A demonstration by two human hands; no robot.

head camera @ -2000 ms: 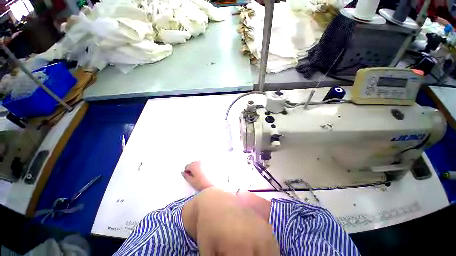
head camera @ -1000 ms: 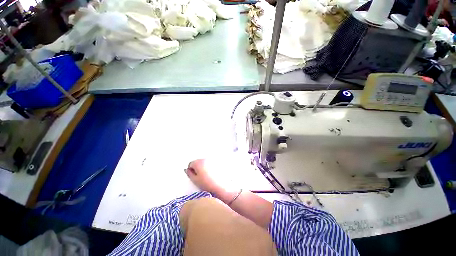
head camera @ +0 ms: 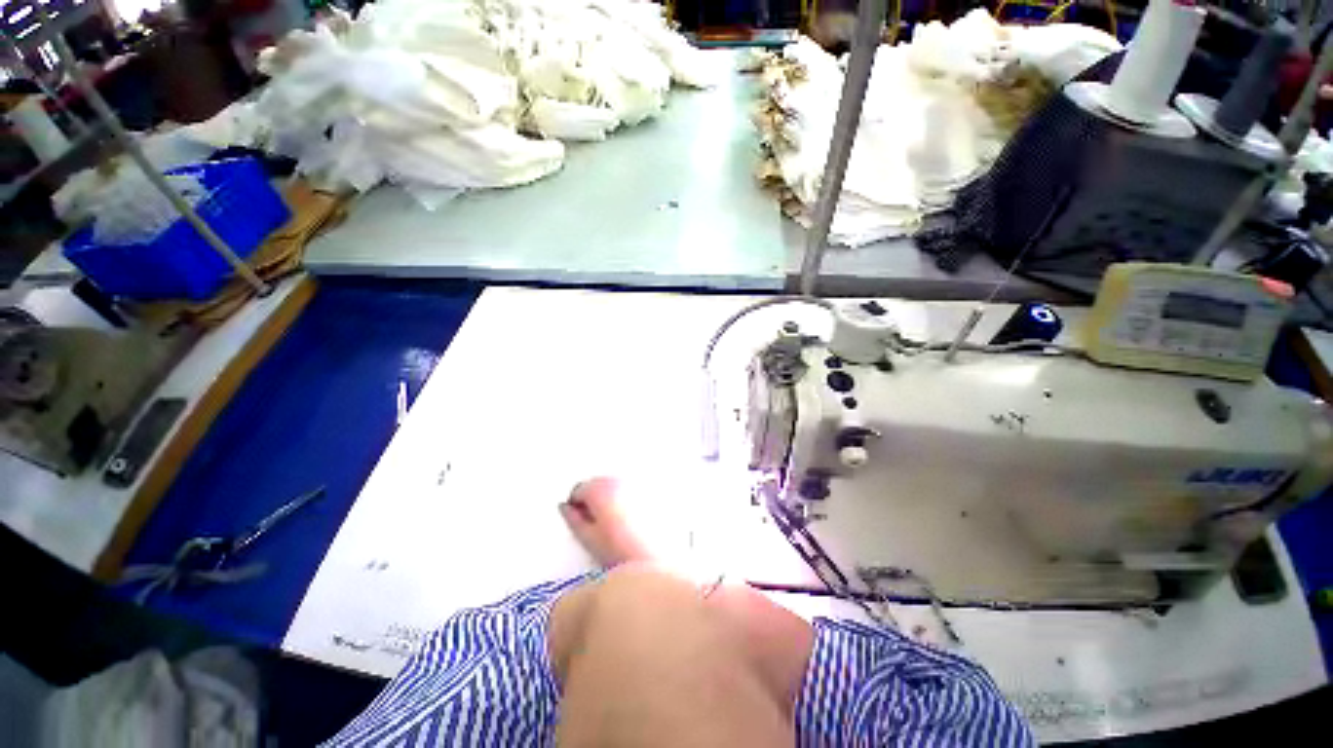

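Note:
My arms, in blue-and-white striped sleeves, are crossed low in front of me. My right hand (head camera: pixel 597 514) lies small and overexposed on the white table (head camera: pixel 453 439), its fingers curled; whether they are closed is unclear. My left forearm fills the bottom centre and runs out of the lower edge, and the left hand is not in view. The cream JUKI sewing machine (head camera: pixel 1009 468) stands at the right, its brightly lit needle area (head camera: pixel 763 490) to the right of my right hand. No cloth is seen under the needle.
Metal shears (head camera: pixel 227 548) lie in the blue area at left, near a blue basket (head camera: pixel 176 241). Cream cloth piles (head camera: pixel 424 95) cover parts of the bench behind. A control panel (head camera: pixel 1187 319) and a thread cone (head camera: pixel 1155 66) stand at right. Thin metal arms (head camera: pixel 804 544) lie near the needle.
The view has tilted, so the machine and bench sit slightly lower and further right. My left forearm covers more of my right forearm than one second ago. My right hand stays on the table.

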